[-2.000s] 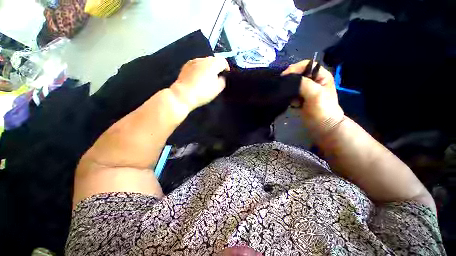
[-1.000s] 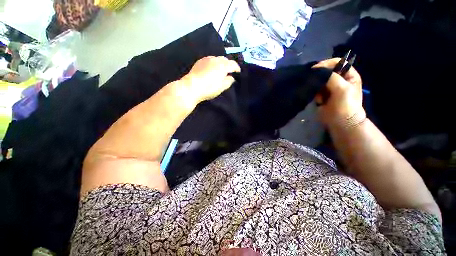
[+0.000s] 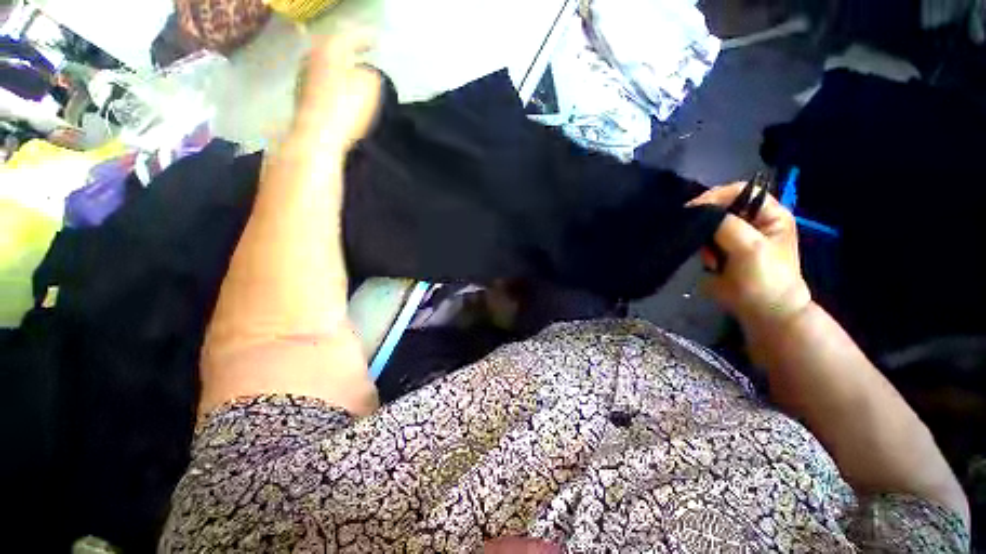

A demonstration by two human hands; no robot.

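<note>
A black garment (image 3: 465, 195) is stretched between my two hands, over the table edge and above my lap. My left hand (image 3: 341, 92) is blurred at the upper left and grips the far left part of the cloth. My right hand (image 3: 751, 243) pinches the right end of the cloth between thumb and fingers. Dark thread snips (image 3: 755, 195) are held in my right hand, with their tips showing above the fingers; the rest is hidden in the palm.
A black garment pile (image 3: 119, 325) lies at left, another (image 3: 897, 195) at right beside a bright blue edge (image 3: 816, 226). A crumpled white stack (image 3: 622, 65) is beyond the pale table (image 3: 454, 43). Clear plastic (image 3: 178, 103), a yellow basket (image 3: 303, 9) and a brown patterned item (image 3: 222, 22) are at the upper left.
My left hand has moved left and away from me, and the black cloth is spread wider. My right hand has moved right, still holding the cloth and snips. The view has shifted slightly.
</note>
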